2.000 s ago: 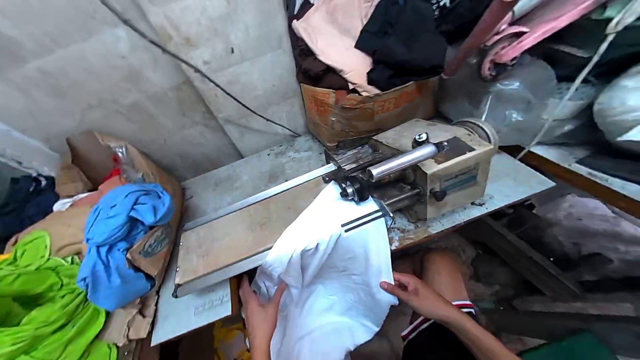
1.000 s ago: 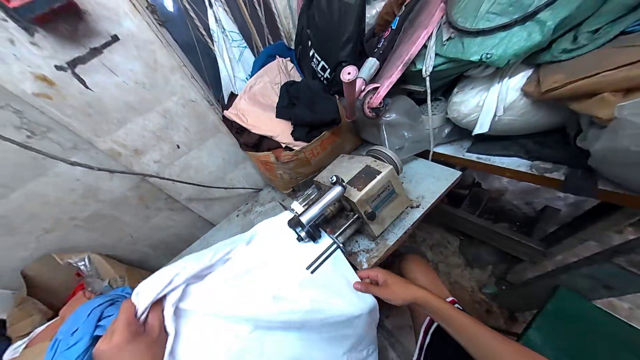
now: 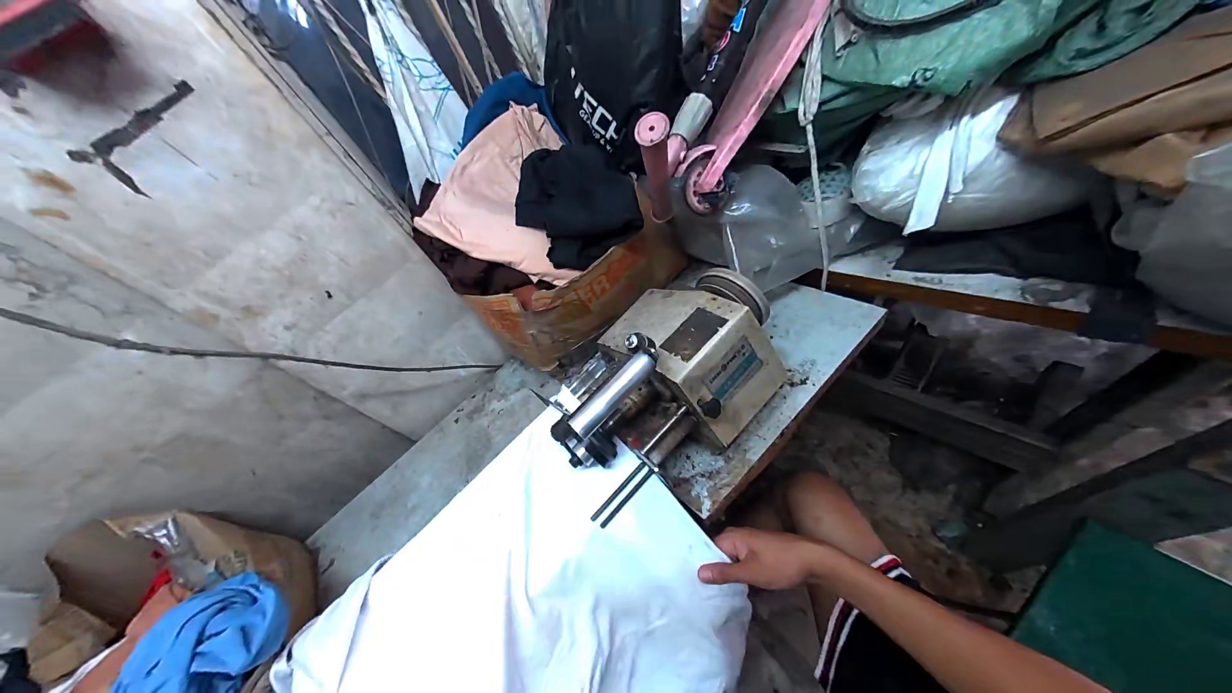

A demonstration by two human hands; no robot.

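Note:
A white fabric piece (image 3: pixel 568 568) spreads from the rollers of a small beige table-mounted machine (image 3: pixel 707 361) down over the table's near side. Its top part lies under the steel roller (image 3: pixel 608 397), and two thin dark guide rods (image 3: pixel 624 493) rest over it. My right hand (image 3: pixel 765 560) pinches the fabric's right edge between thumb and fingers, just below the table's front edge. My left hand does not show in this view. The fabric's left part is bunched near the lower left.
Behind the machine stands a cardboard box (image 3: pixel 587 313) of peach and black cloth. At lower left, a blue cloth (image 3: pixel 207 635) lies by an open brown bag (image 3: pixel 279 558). A pink scooter (image 3: pixel 770 77) leans behind. Stuffed plastic bags (image 3: pixel 962 173) sit on a shelf at right.
The white fabric, hanging narrower two seconds ago, is spread wider and flatter. My left hand, holding its left side one second ago, has gone out of view. The view has swung right and up.

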